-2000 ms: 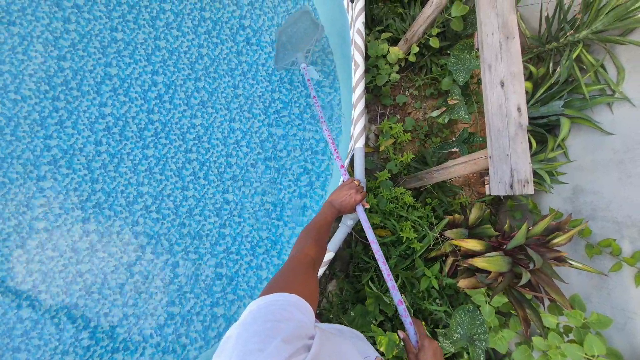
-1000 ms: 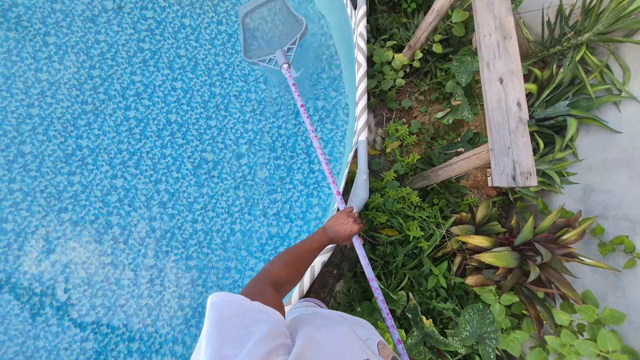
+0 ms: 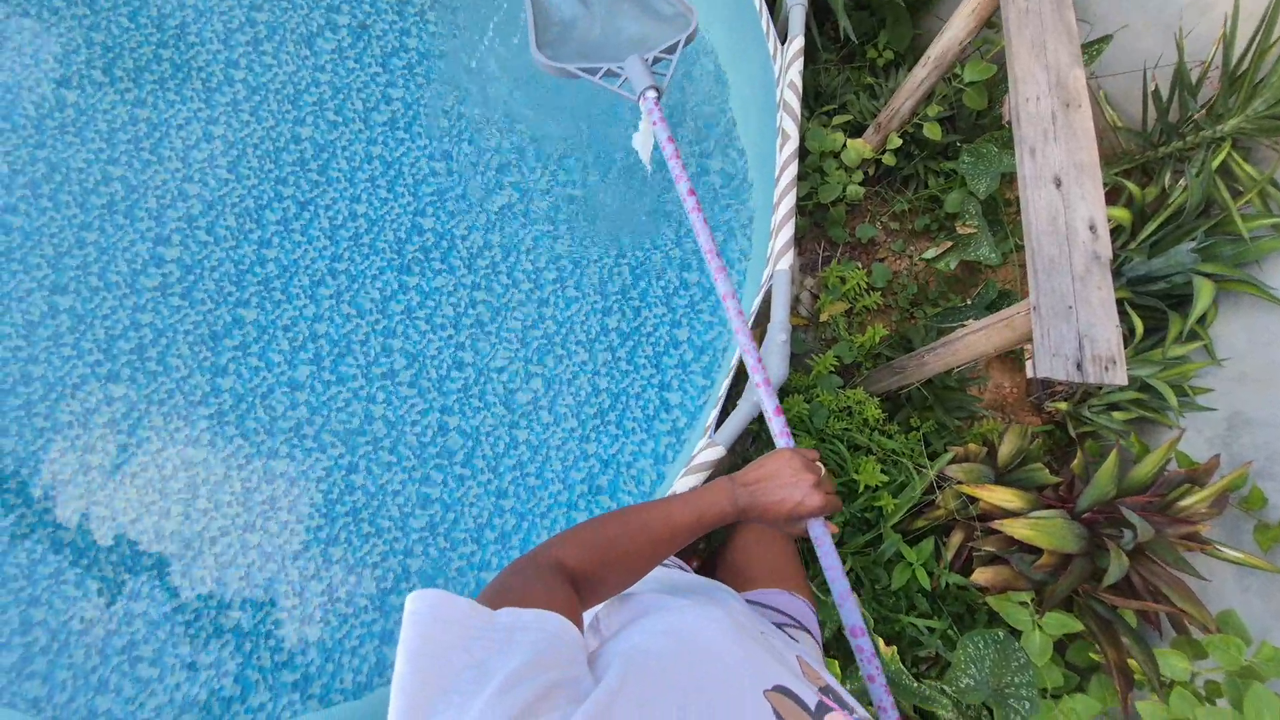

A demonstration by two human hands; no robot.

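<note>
My left hand is closed around a white and pink patterned pole just outside the pool's rim. The pole slants from the lower right, across the rim, to a grey pool skimmer net at the top of the view. The net is over the water beside the inner wall, its far edge cut off by the frame. A small white patch, perhaps a tag or splash, shows by the pole's joint with the net. The pole's lower end leaves the frame at the bottom, and my right hand is out of view.
Blue patterned pool water fills the left side. The pool has a grey tubular frame. Outside it grow low green plants and a spiky plant. A weathered wooden plank bench stands at the right beside a concrete surface.
The net was under the water two seconds ago and now appears lifted at the surface or above it. My left hand has moved down and toward me with the pole. My right hand has left the view.
</note>
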